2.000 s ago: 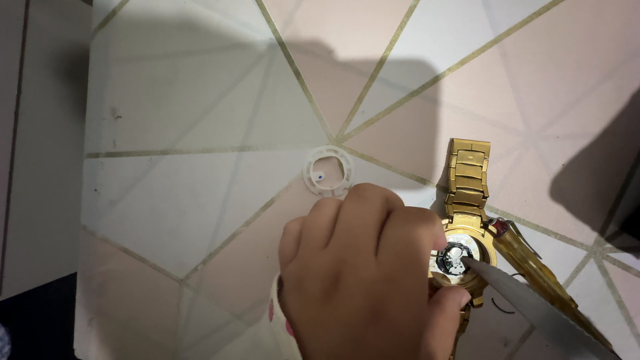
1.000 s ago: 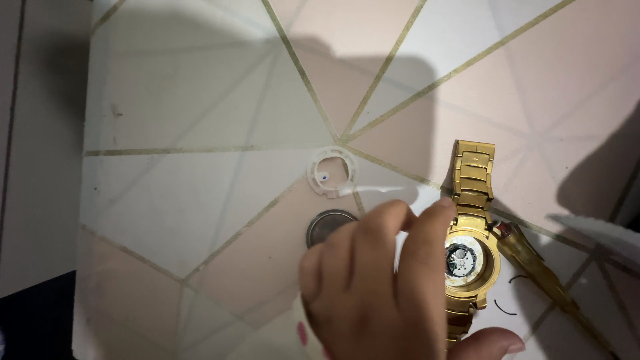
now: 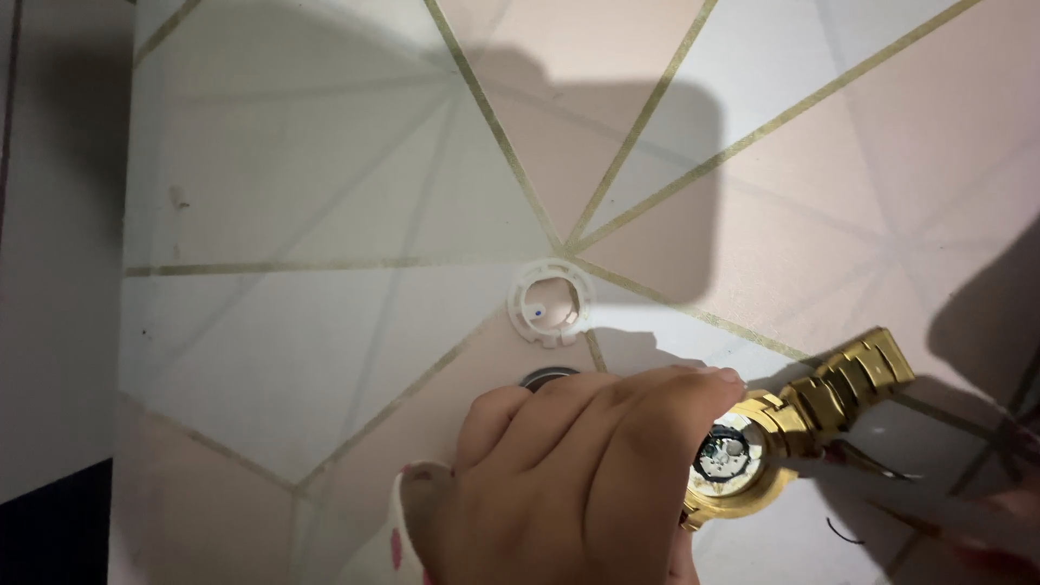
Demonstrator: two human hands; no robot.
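Note:
My left hand (image 3: 585, 479) grips the case of a gold-coloured metal wristwatch (image 3: 768, 496), fingers at its top left side and the thumb mostly hidden below. The watch's back is off, so its movement (image 3: 725, 455) shows. Its link bracelet (image 3: 853, 378) points to the upper right. At the lower right edge my right hand (image 3: 1011, 512) is only a dark blur, and whether it holds anything cannot be told. A blurred thin tool lies or moves beside the case on that side. Above my left hand rests a white plastic movement ring (image 3: 551, 302).
Behind my left knuckles, a round dark metal disc (image 3: 549, 376) is partly covered. A small curved dark strand (image 3: 843, 532) lies below right of the watch. The tabletop (image 3: 325, 187) has a pink, white and gold geometric pattern, its left edge in view.
The watch has turned, its bracelet swinging from upright to the upper right. My left hand was over the case's left side and now grips it. The pointed blade seen two seconds ago has left the movement.

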